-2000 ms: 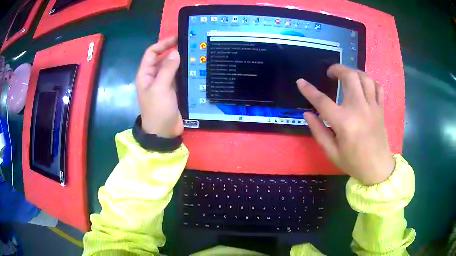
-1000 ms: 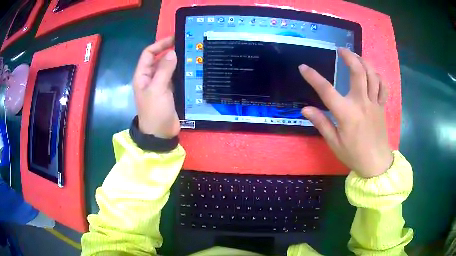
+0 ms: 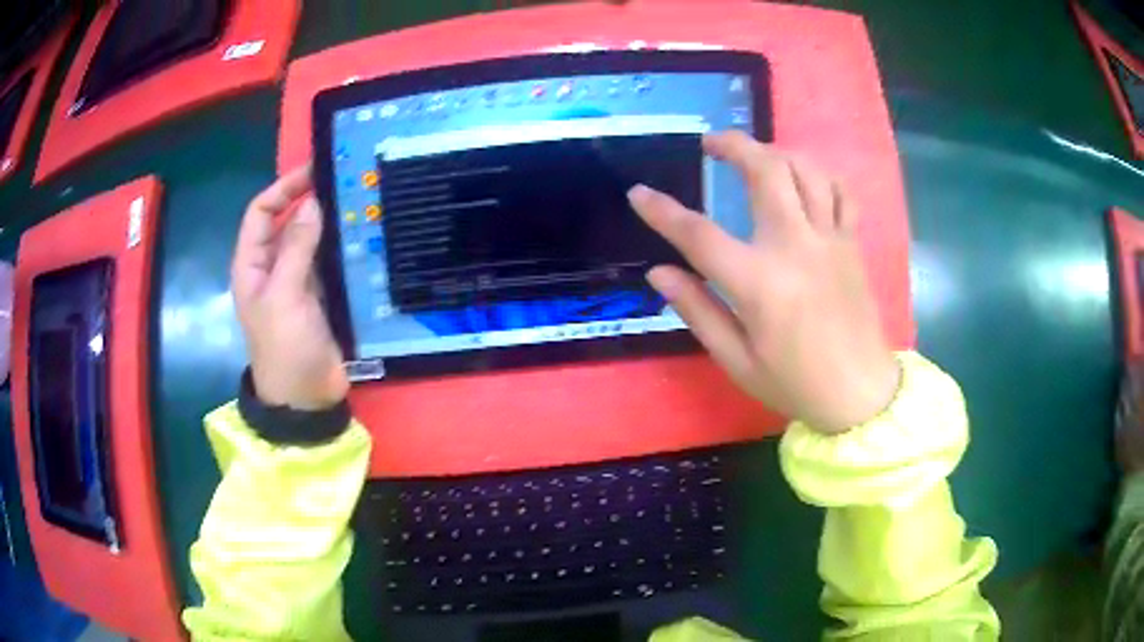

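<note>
A tablet [image 3: 540, 329] with a lit Windows desktop lies on a red foam pad [image 3: 828, 151]. A black command window [image 3: 540, 213] with pale text covers much of its screen. My left hand [image 3: 286, 301], with a black band at the wrist, is at the tablet's left edge, fingers partly behind the edge and thumb beside the bezel. My right hand [image 3: 790, 289] is over the right part of the screen, fingers apart and holding nothing; whether a fingertip touches the glass is unclear. A black keyboard [image 3: 552, 533] lies below the pad, nearest me.
A second tablet [image 3: 73, 389] lies on a red pad [image 3: 138, 364] at the left. More pads with dark tablets show at the upper left and right edge. The shiny green bench [image 3: 1004, 251] runs beneath. Part of a person's arm [image 3: 1133, 426] shows at the lower right.
The view has turned to the right, so the tablet, pad and both hands appear further left and slightly lower. My hands keep nearly the same places at the tablet.
</note>
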